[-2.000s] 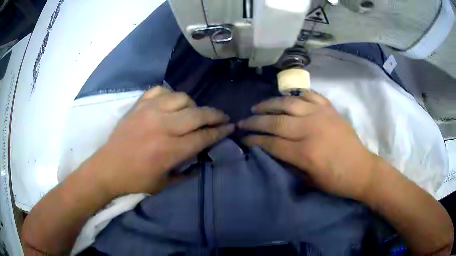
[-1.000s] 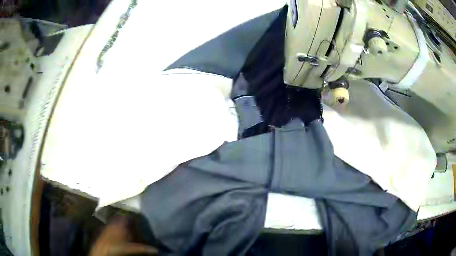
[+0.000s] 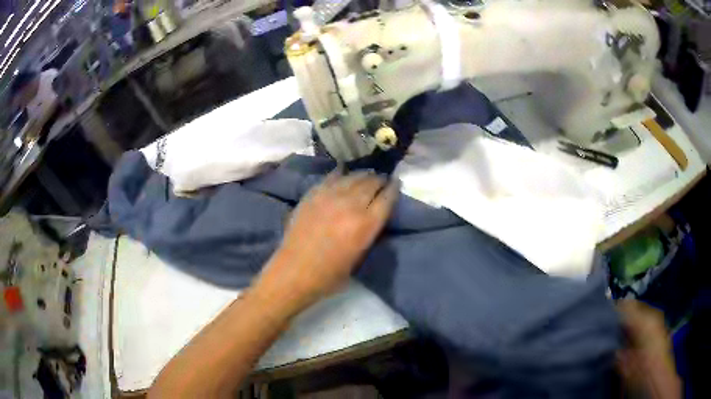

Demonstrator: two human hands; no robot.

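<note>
The blue-grey trousers [image 3: 475, 288] lie across the table in front of the machine and hang over its front edge at the right. My left hand [image 3: 339, 226] is on the cloth just below the sewing head, its fingers bent and blurred; their grip is unclear. My right hand [image 3: 647, 351], low at the right, is blurred and holds the hanging cloth at its outer edge, its fingertips hidden. White pocket cloth [image 3: 507, 195] lies right of the needle area, and another white piece [image 3: 234, 160] lies left. Dark navy cloth [image 3: 448, 109] shows behind. The needle is hidden.
The sewing machine head [image 3: 327, 93] stands behind my left hand. Black snips [image 3: 588, 153] and a mustard-yellow strip [image 3: 666, 144] lie right on the table. Another machine [image 3: 39, 304] is at the left. A green item [image 3: 635, 253] shows beyond the table's right front edge.
The view has swung and widened. The trousers now spread further left and right. My left hand has come up onto the cloth near the sewing head; my right hand has come into view at lower right.
</note>
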